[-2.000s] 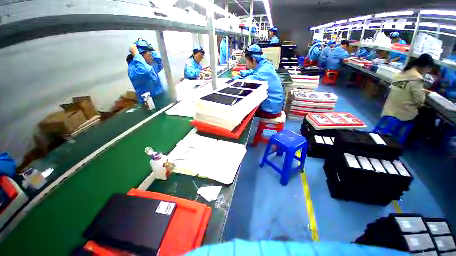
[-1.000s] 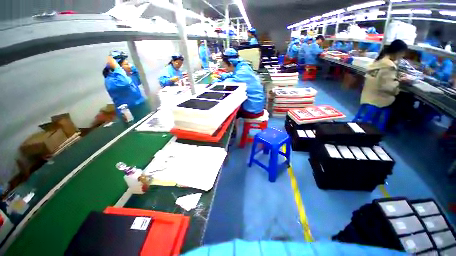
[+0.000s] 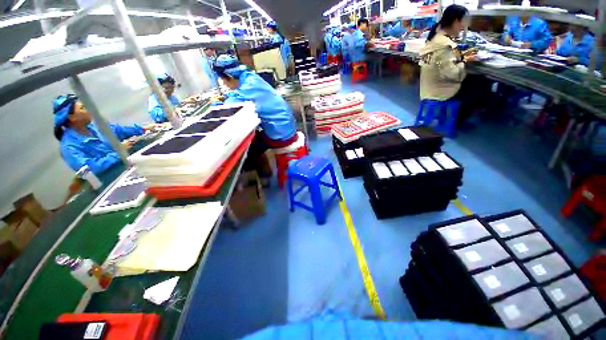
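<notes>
Neither of my hands shows; only a blue sleeve or smock edge (image 3: 372,329) lies along the bottom rim. A black tablet (image 3: 56,331) with a white barcode label is cut off by the lower left rim. It lies on a red foam tray (image 3: 136,325) at the bench edge. A small white dispenser bottle (image 3: 92,275) stands beyond the tray. A cream board (image 3: 176,239) with clear film pieces on its left side lies farther along the bench. A small white sheet (image 3: 161,290) lies near the bench edge.
White foam trays (image 3: 199,149) holding dark tablets are stacked over red ones. The green belt (image 3: 60,282) runs at left. A blue stool (image 3: 313,182) and black tray stacks (image 3: 415,192) stand on the floor. Workers in blue sit by the belt; a person in beige sits at right.
The view has swung right and farther from the near tray, so the bench things have shifted left and down. A worker at left has lowered their raised arms towards the belt. A white tray now shows beside the stack.
</notes>
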